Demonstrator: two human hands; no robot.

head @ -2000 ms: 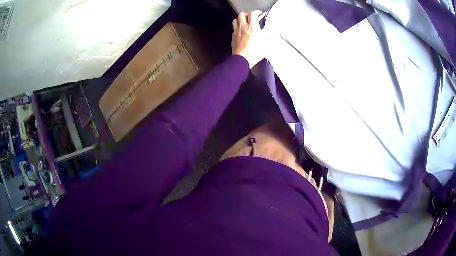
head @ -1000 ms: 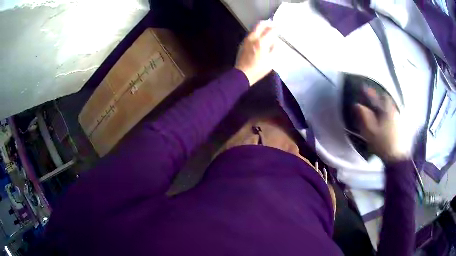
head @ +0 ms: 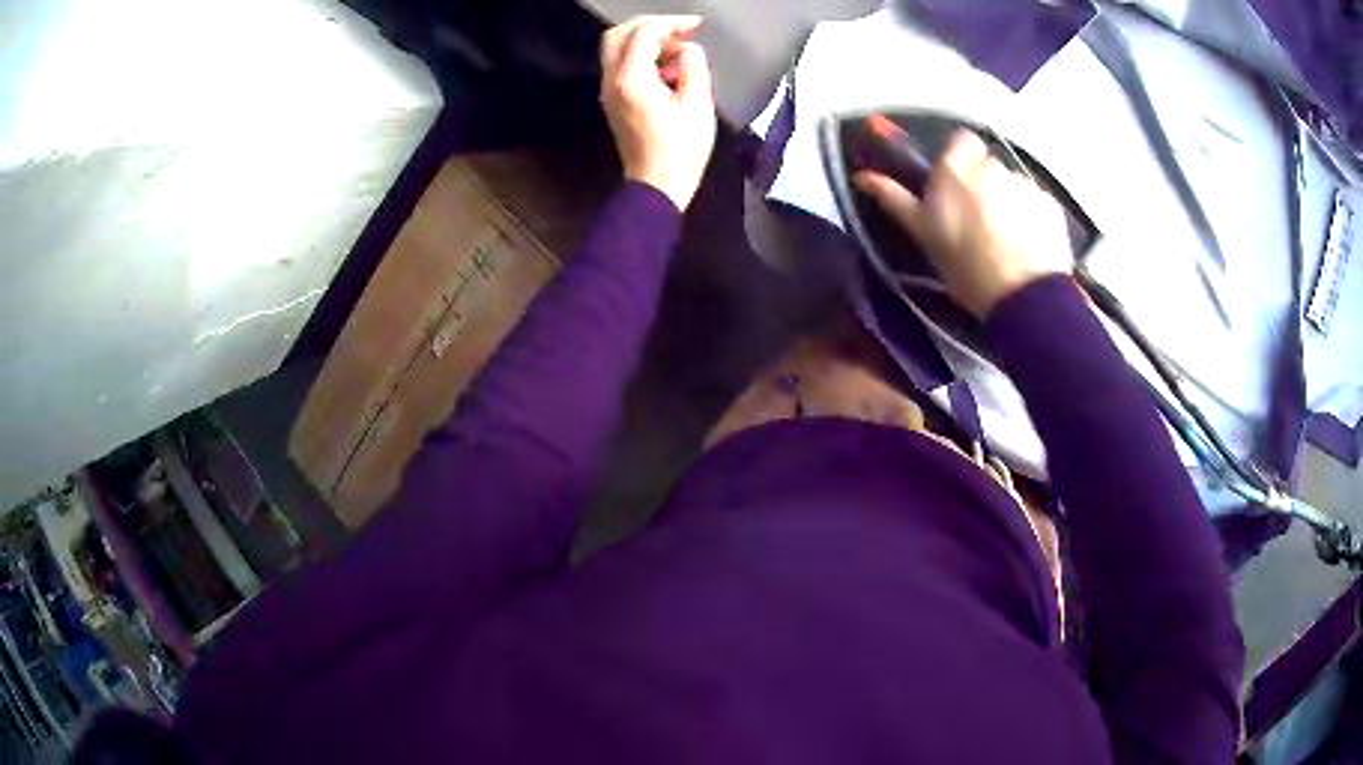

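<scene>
A large garment piece [head: 1144, 165], pale lilac-white with purple parts, lies on the table at the upper right. My right hand [head: 979, 217] grips the handle of a dark steam iron [head: 885, 254] with a light rim, which rests on the pale cloth near its left end. My left hand [head: 658, 105] is raised at the left of the garment, apart from it, with curled fingers; whether something small is between them cannot be told. A narrow pale strip [head: 1329, 262] with an outline lies on the cloth at the far right.
The iron's hose and cable [head: 1181, 411] run off to the right past my forearm. A brown cardboard box [head: 426, 336] and a large white wrapped block [head: 195, 180] stand at the left. The grey table [head: 755, 45] shows at the top. Shelves with mixed items are at the lower left.
My right hand came into view with the iron and has moved it left along the cloth. My left hand has let go of the garment's edge and moved left.
</scene>
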